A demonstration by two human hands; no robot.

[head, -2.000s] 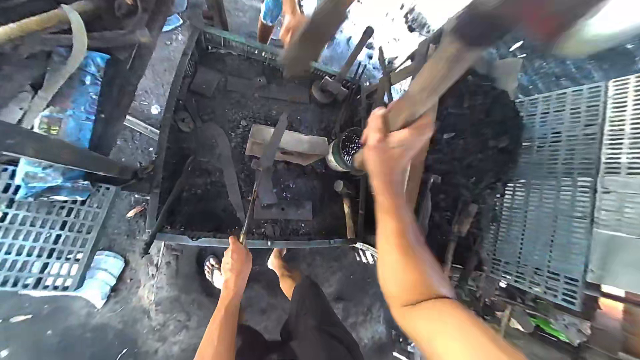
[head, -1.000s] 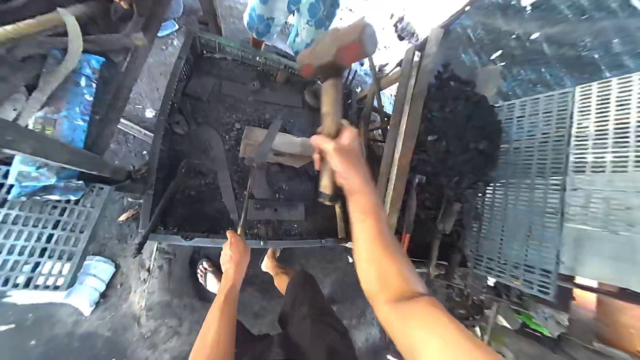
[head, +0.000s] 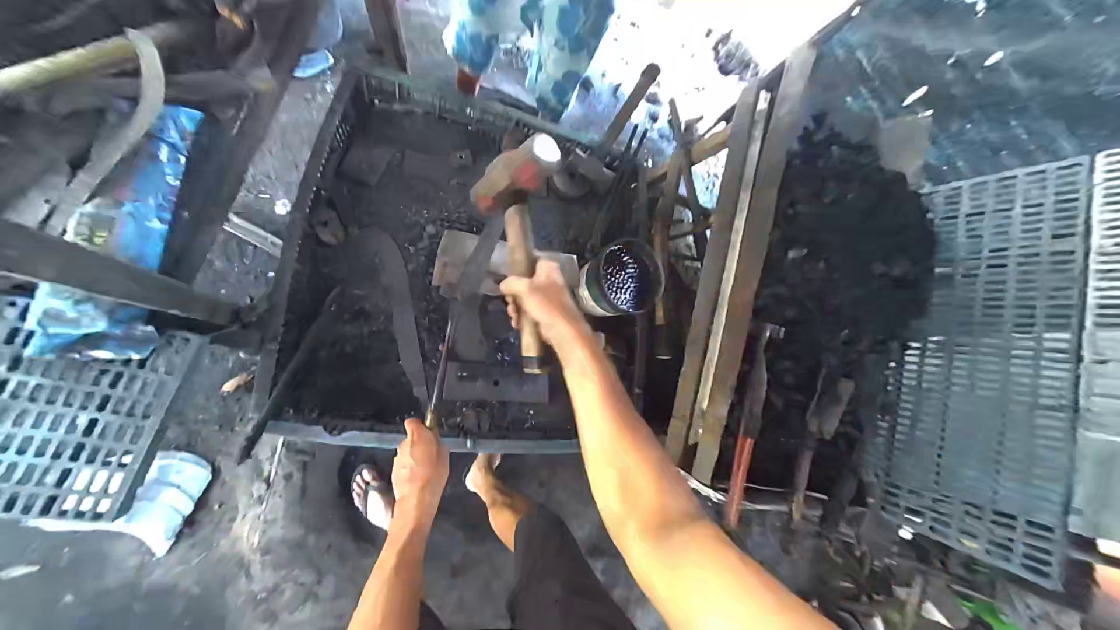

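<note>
My right hand grips the wooden handle of a sledgehammer, its head above the far end of a flat metal blade. That blade lies over a pale anvil-like block; whether the hammer touches it I cannot tell. My left hand is closed on the end of a thin rod or tang that runs up to the blade. Left of the block, a long curved dark blade lies in the soot-black tray. A round can of dark liquid stands right of the block.
The tray's front rim lies just beyond my feet. Wooden boards flank it at right, beside a charcoal heap and a plastic grate. A long-handled hammer and bars stand at the far right corner. Another person's patterned clothing shows beyond.
The hammer in my right hand was raised high at right two seconds ago; it has come left and down toward the block. My left hand keeps its hold on the rod.
</note>
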